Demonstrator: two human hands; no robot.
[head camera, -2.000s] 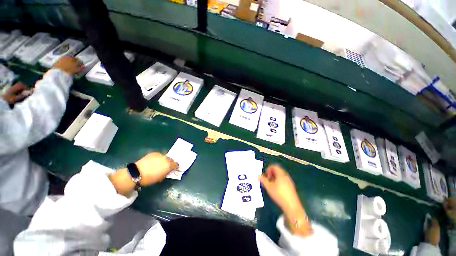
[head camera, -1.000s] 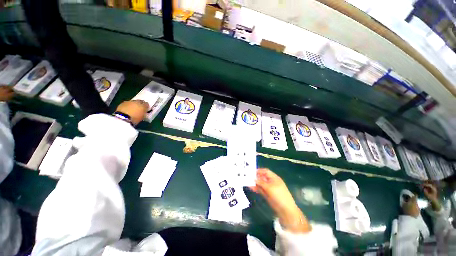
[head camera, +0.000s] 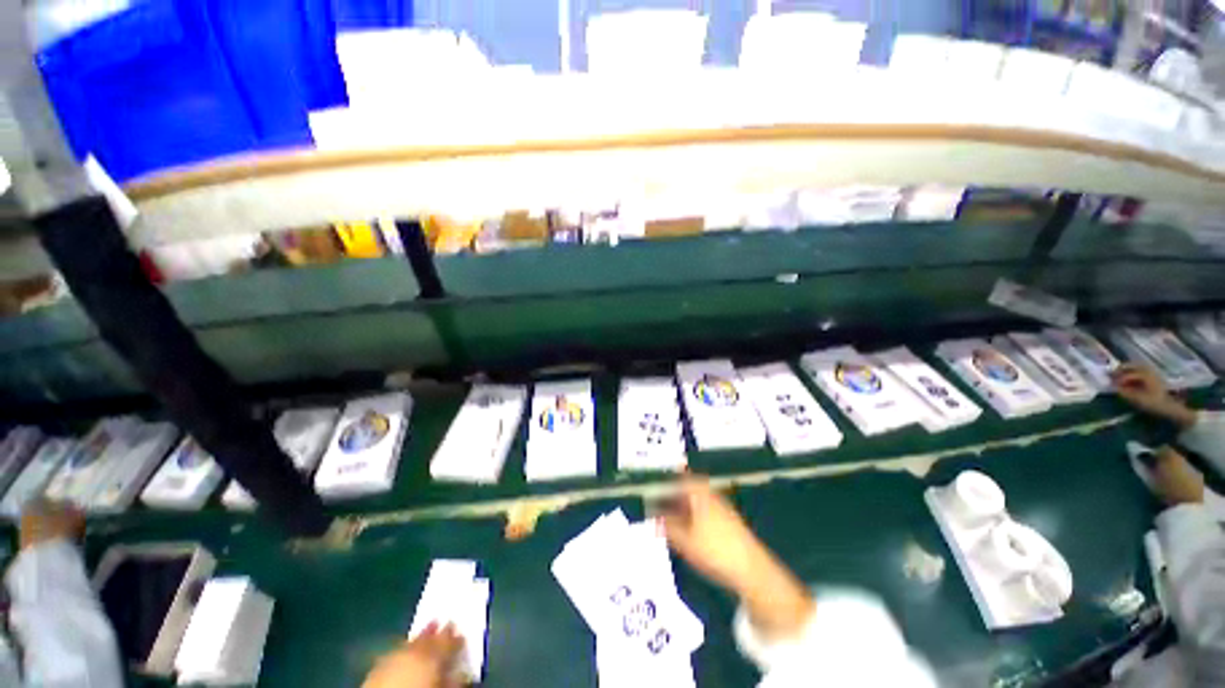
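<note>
My left hand (head camera: 419, 660) is at the bottom edge, partly cut off, its fingers on a small pile of plain white cards (head camera: 454, 599). A fanned pile of white leaflets with dark round marks (head camera: 629, 601) lies to its right on the green bench. My right hand (head camera: 712, 534) is blurred, just above and right of the leaflets; whether it holds anything cannot be told. Beyond it, white boxes stand in a row, one topped by a dark-marked leaflet (head camera: 652, 422) and others with a coloured emblem (head camera: 560, 419).
White rolls on a white base (head camera: 997, 548) are at right. An open box (head camera: 151, 605) and a card stack (head camera: 226, 629) are at left. A dark post (head camera: 175, 356) slants at left. Other people's hands show at far left (head camera: 51, 527) and right (head camera: 1171, 473).
The view has tilted up. My left hand has come back from the boxes to the card pile. The leaflet my right hand held over the pile is no longer there; a dark-marked leaflet now tops a box.
</note>
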